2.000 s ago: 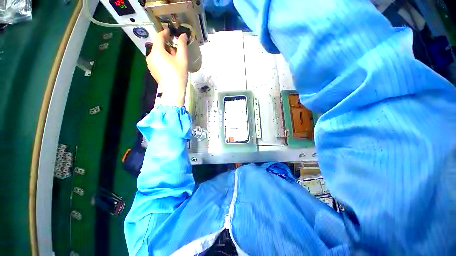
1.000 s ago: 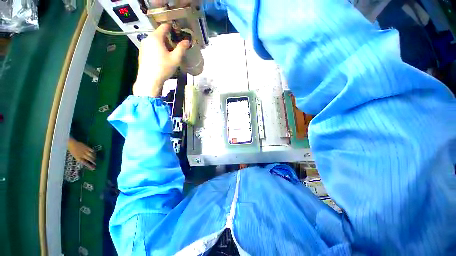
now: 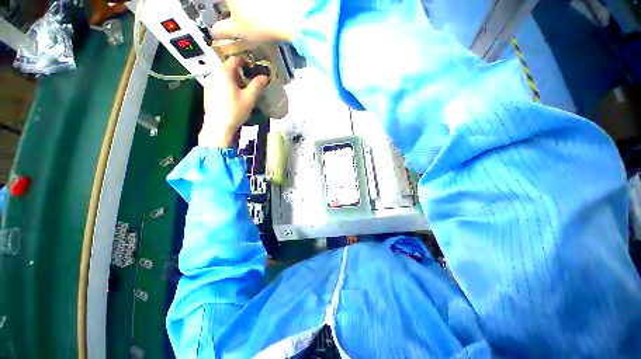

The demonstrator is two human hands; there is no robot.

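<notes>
My left hand (image 3: 230, 97) is bare and has its thumb and fingers around the dark knob (image 3: 257, 70) on top of the dispensing head (image 3: 274, 99), a fat beige-silver cylinder at the upper left of the machine. My right hand (image 3: 249, 22) reaches across above it, at the top of the brass-coloured head bracket (image 3: 232, 49); its fingertips lie against the machine and what they touch cannot be made out. A phone frame (image 3: 341, 175), white inside with a black rim, lies in the pale green fixture cover (image 3: 364, 189).
The white worktable (image 3: 316, 228) spans the middle. A pale yellow block (image 3: 276, 158) lies on its left edge, with slotted plates (image 3: 256, 186) beside it. The control panel (image 3: 186, 46) stands upper left. A green conveyor (image 3: 158, 231) runs along the left. My right sleeve covers the table's right side.
My right hand has come into view over the bracket. The view has shifted, and my right sleeve now hides the right fixture. The other person's hand over the conveyor is gone. My left hand stays at the knob.
</notes>
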